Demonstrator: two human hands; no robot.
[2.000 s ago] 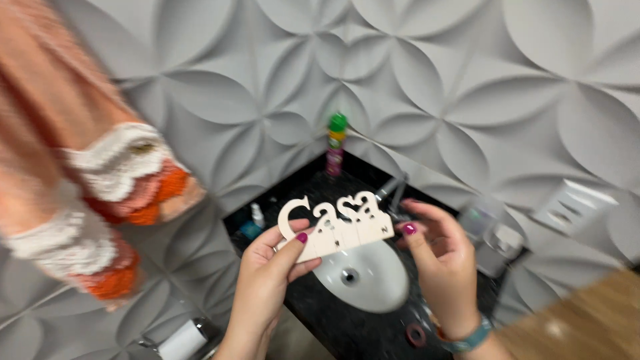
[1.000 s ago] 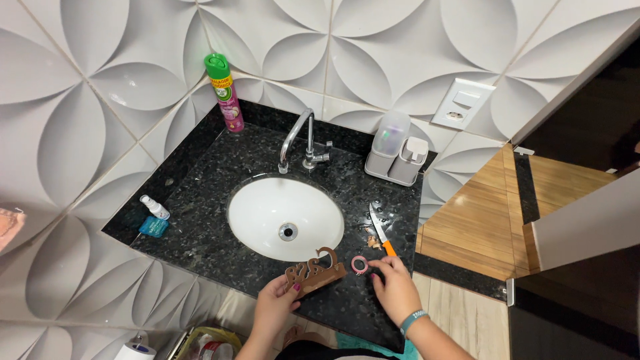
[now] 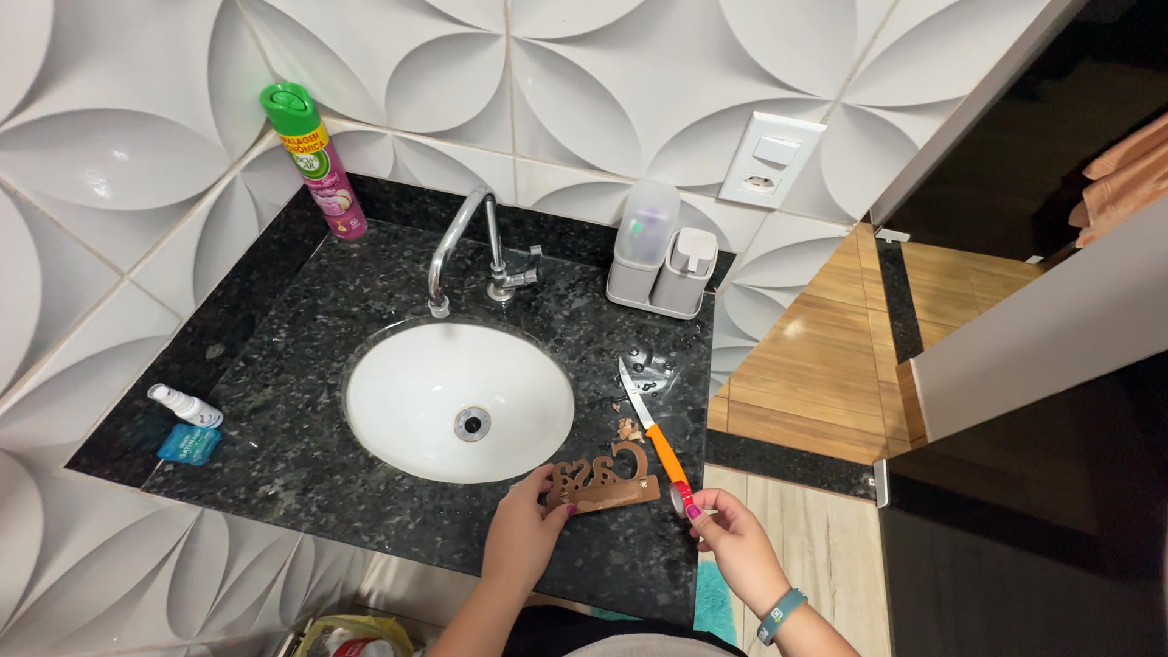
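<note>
My left hand [image 3: 526,529] holds a cut-out letter sign [image 3: 604,494] by its left end, its brown wooden back with small metal fittings facing up, over the counter's front edge. My right hand [image 3: 730,534] pinches a small ring, apparently a roll of red tape [image 3: 681,497], right of the sign. The ring overlaps the handle end of a knife [image 3: 667,453] with an orange handle, which lies on the black granite counter [image 3: 301,493], blade pointing toward the wall. Small tan scraps [image 3: 629,429] lie beside the blade.
A white basin [image 3: 411,401] with a chrome faucet [image 3: 497,269] is left of the knife. Behind stand an air freshener can [image 3: 319,173] and a soap dispenser set [image 3: 662,274]. A small white bottle [image 3: 185,406] and blue packet [image 3: 190,444] lie at left. Water drops wet the right side.
The sign was in both hands with its white face showing; now its brown back shows in my left hand. My right hand has let it go and taken the ring. The view has swung considerably.
</note>
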